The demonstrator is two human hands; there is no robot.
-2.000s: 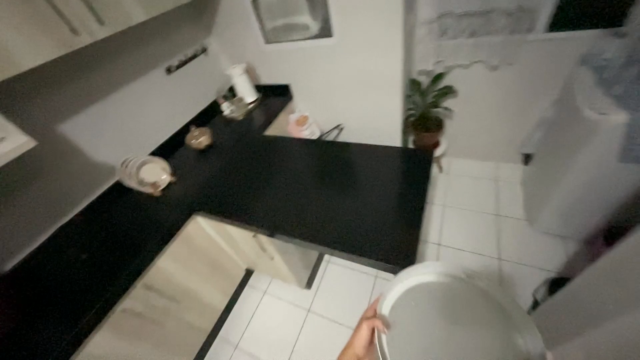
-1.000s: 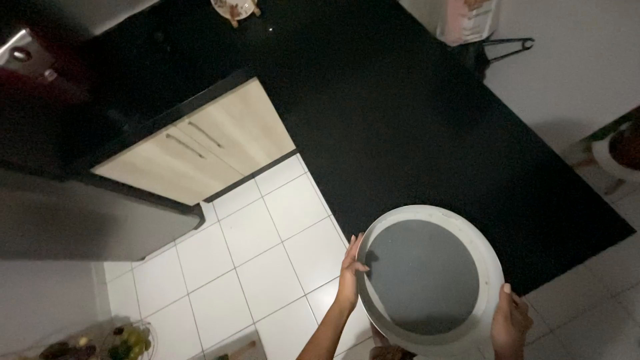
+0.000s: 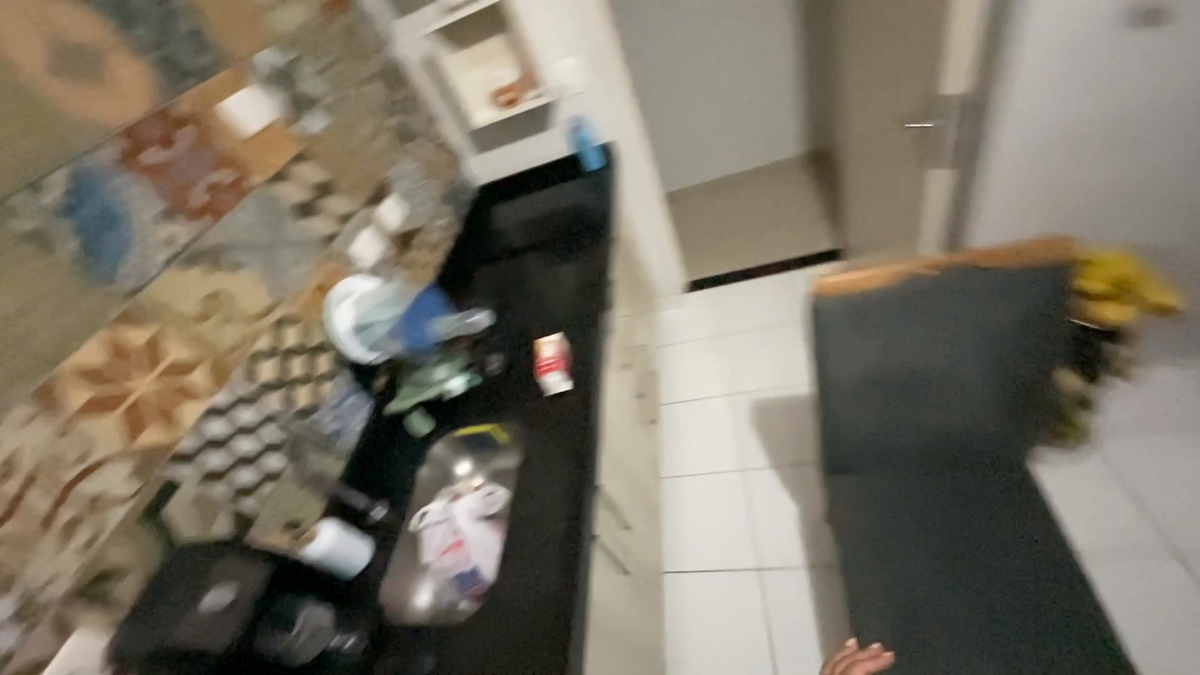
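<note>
At the bottom edge a few fingers of one hand, seemingly my left hand [image 3: 858, 658], show in front of the tall grey surface; the palm is cut off, and whether it holds anything cannot be told. My right hand is out of view, and so is the round pan. On the black countertop [image 3: 539, 272] lie a small red and white carton [image 3: 553, 364] and, lower down, a steel sink [image 3: 403, 572] with a white plastic bag [image 3: 464, 534] in it. Dishes [image 3: 361, 319] and a green cloth-like item [image 3: 431, 382] stand by the tiled wall. The view is blurred.
A black appliance [image 3: 192, 600] and a white roll [image 3: 339, 547] stand at the lower left. A blue bottle [image 3: 586, 142] is at the counter's far end. A large dark grey block [image 3: 937, 375] with an orange-brown top edge rises on the right, yellow fruit [image 3: 1120, 286] beside it. White floor tiles [image 3: 712, 431] run between.
The view has swung strongly to the sink side of the kitchen. The round pan, held in both hands a second ago, has left the view along with one hand.
</note>
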